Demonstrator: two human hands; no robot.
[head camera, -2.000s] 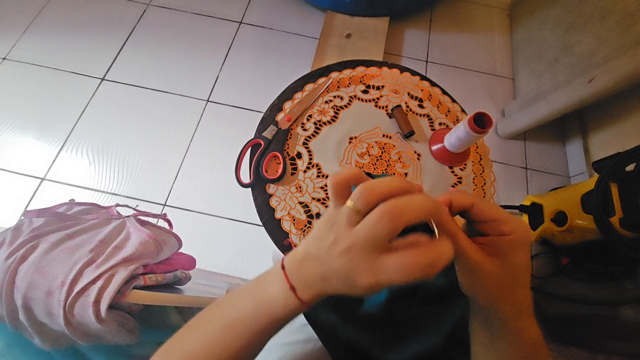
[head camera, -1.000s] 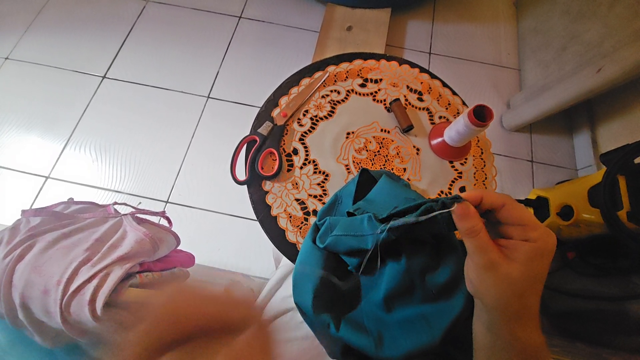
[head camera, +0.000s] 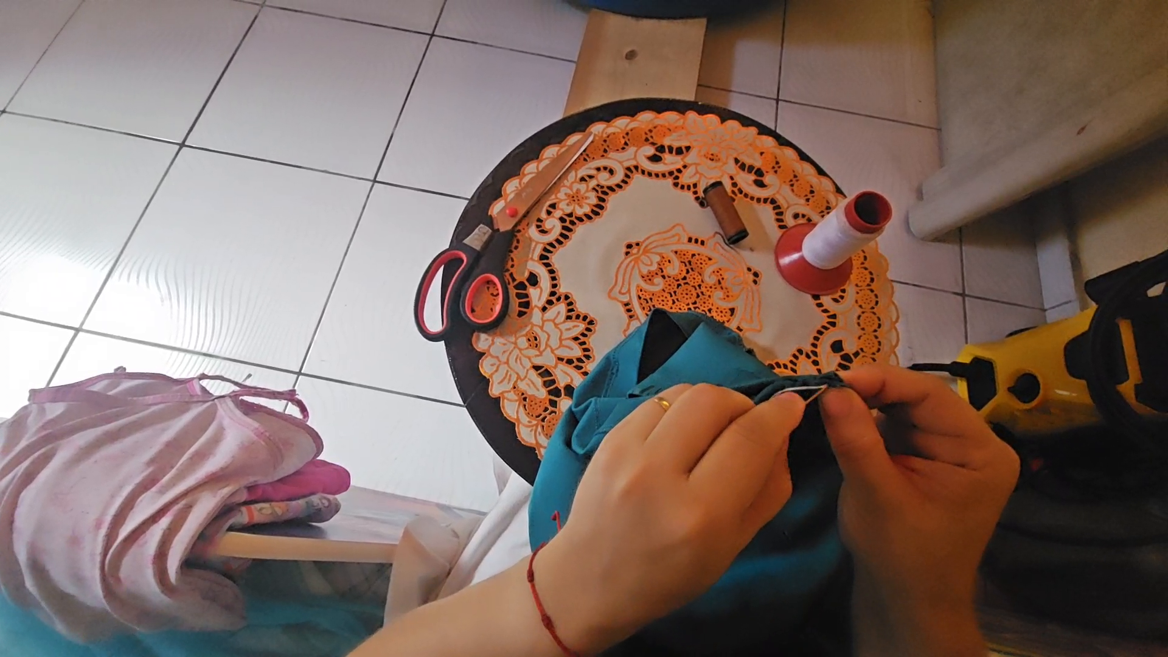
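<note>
Teal fabric (head camera: 593, 401) lies bunched below my hands and over the near edge of a round table with an orange-and-white openwork cover (head camera: 584, 210). My left hand (head camera: 684, 502), with a ring and a red string bracelet, pinches a pale thread at the fabric's edge; whether a needle is between the fingertips cannot be told. Close beside it on the right, my right hand (head camera: 912, 474) grips the dark gathered edge of the fabric. Farther back on the table are scissors (head camera: 497, 228) with black and red handles, a small brown thread spool (head camera: 725, 213) and a red cone of white thread (head camera: 829, 245).
Pink clothing (head camera: 155, 493) is heaped at the lower left on a wooden-edged surface. A yellow and black machine (head camera: 1040, 365) stands at the right. A wooden board (head camera: 634, 59) juts out behind the table, and a pale ledge (head camera: 1040, 164) is at the upper right.
My left hand, blurred at the lower left a second ago, is back at the fabric edge beside my right hand. The right hand has kept its hold on the fabric since then.
</note>
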